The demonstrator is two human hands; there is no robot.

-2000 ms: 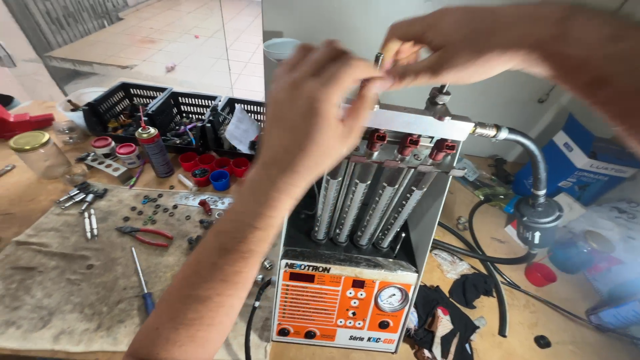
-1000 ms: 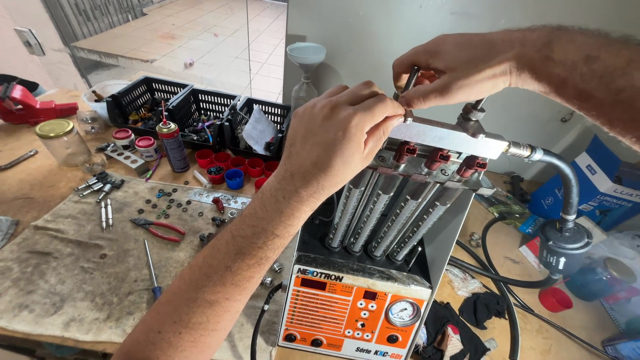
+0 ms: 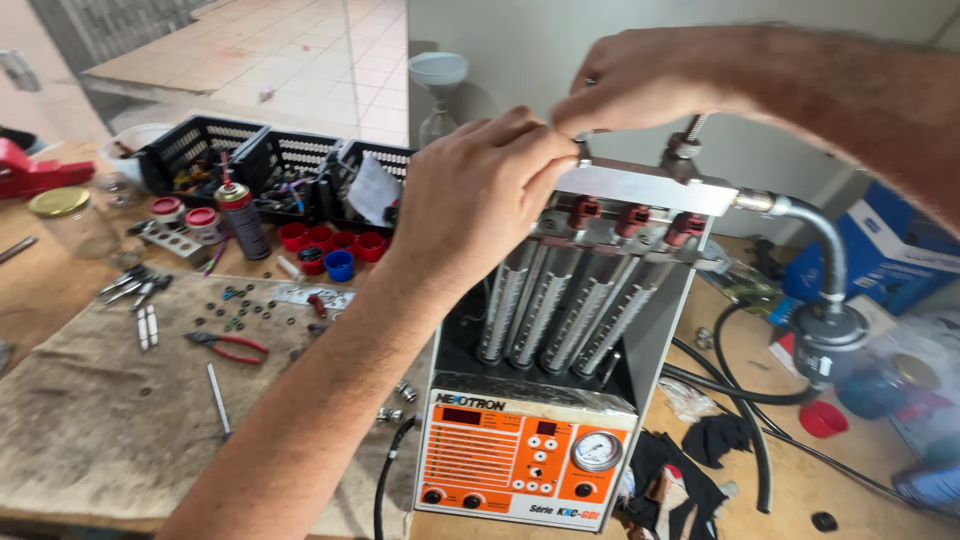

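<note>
A Nexotron injector test machine [image 3: 525, 457] with an orange panel and graduated glass tubes [image 3: 555, 307] stands before me. Across its top runs a metal fuel rail [image 3: 645, 187], above dark red injector connectors [image 3: 634, 221]. My left hand [image 3: 487, 187] is at the rail's left end, fingers bent around a part that they hide. Just above and right of it, my right hand [image 3: 637, 82] has its fingers curled at a threaded clamp rod, mostly hidden. The other threaded rod with its nut [image 3: 684, 146] stands free at the right.
Left, on a stained cloth [image 3: 75, 420], lie red-handled pliers [image 3: 229, 347], a screwdriver [image 3: 219, 397] and small rings. Behind are black baskets [image 3: 285, 157], red cups [image 3: 293, 236], a spray can [image 3: 244, 221] and a funnel [image 3: 439, 71]. Right are a hose [image 3: 829, 247], filter [image 3: 829, 337] and black cloth [image 3: 660, 480].
Both hands stay together at the rail's top, with the fingers of my right hand shifted around the rod. The view has swung somewhat.
</note>
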